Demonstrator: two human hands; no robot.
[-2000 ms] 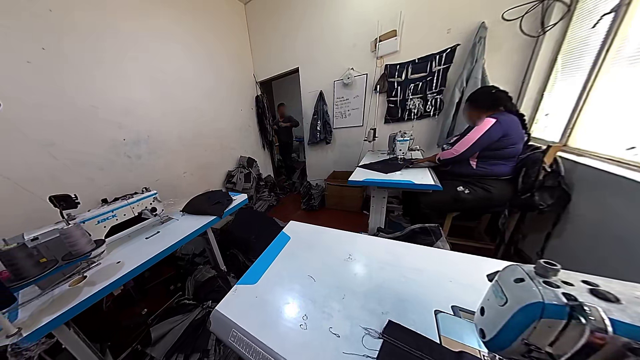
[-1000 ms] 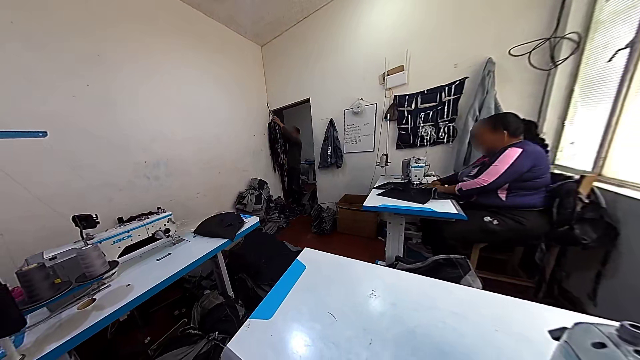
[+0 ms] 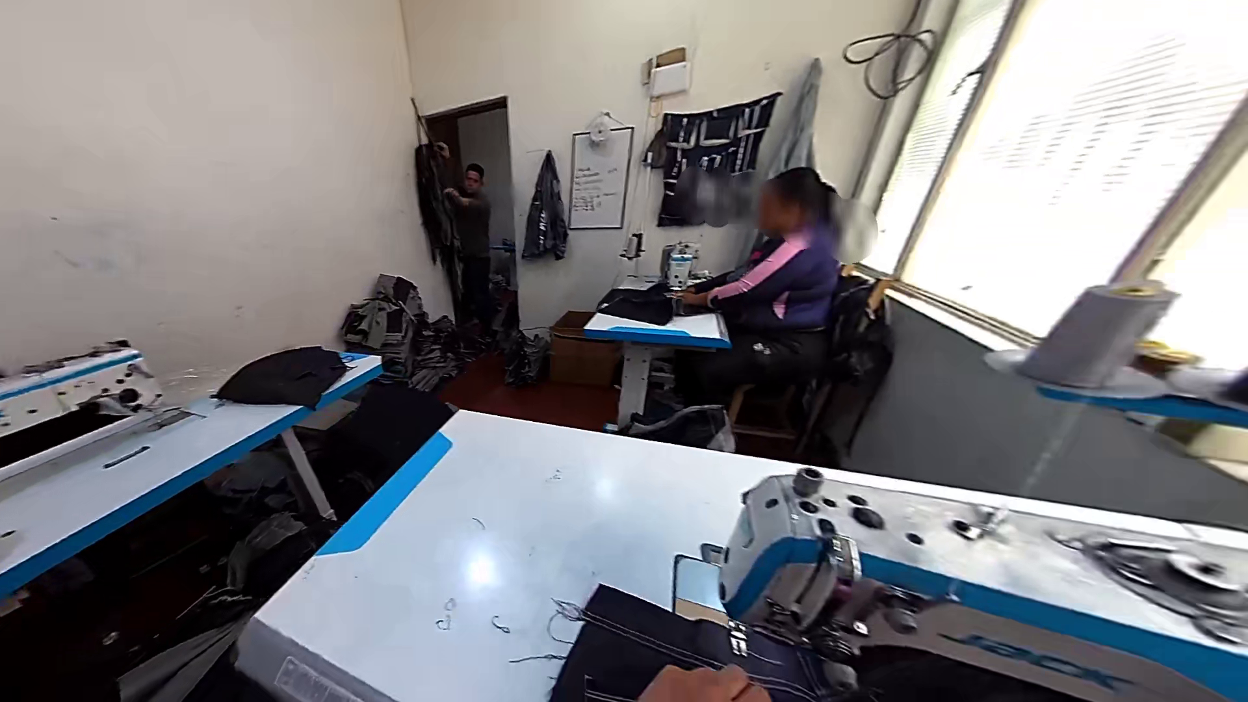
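At the bottom edge, a bare hand (image 3: 704, 684) rests its knuckles on dark stitched fabric (image 3: 639, 639); only part of it shows, and I take it as my left hand, though the side is not certain. Whether its fingers grip the cloth is hidden. The fabric lies on the white sewing table (image 3: 546, 487), with loose threads at its left end, and reaches the needle area of a white and blue Jack sewing machine (image 3: 780, 556). My right hand is not in view.
A co-worker (image 3: 780, 263) sits at another sewing table (image 3: 663, 333). A second person (image 3: 473, 234) stands at the doorway by hanging garments. Left is a sewing machine table (image 3: 195, 439) with dark cloth (image 3: 283, 375). Thread cones (image 3: 1102, 331) stand right. Fabric piles (image 3: 390, 331) lie on the floor.
The view has swung back right and down, bringing the near machine and dark fabric into frame. A hand now shows on the fabric. The person at the doorway has turned toward the camera.
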